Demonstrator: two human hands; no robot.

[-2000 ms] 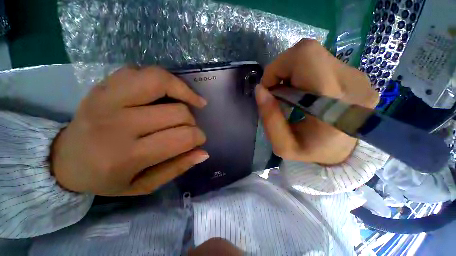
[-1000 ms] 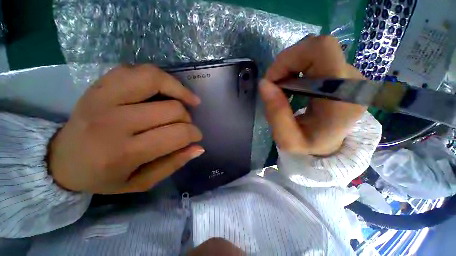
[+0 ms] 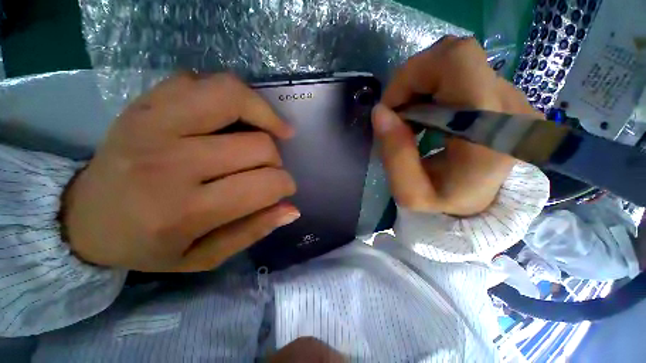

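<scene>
The dark grey tablet lies rear side up in front of my body, its upper edge against the bubble wrap. Its rear camera opening is at the upper right corner. My left hand lies over the tablet's left part, fingers bent, holding it. My right hand is at the upper right corner beside the camera opening, thumb and forefinger pinched on the silver tweezers, which stretch to the right. The tweezers' tip and anything in it are hidden by the fingers.
Bubble wrap lies beyond the tablet on a green mat. A white sheet is at the left. A lens sheet and a white control box are at the upper right. A black hose curves at the lower right.
Over two seconds my right hand moved slightly off the camera opening, then back close to it. The tweezers' rear end swung up, then slightly down. My left hand stays on the tablet.
</scene>
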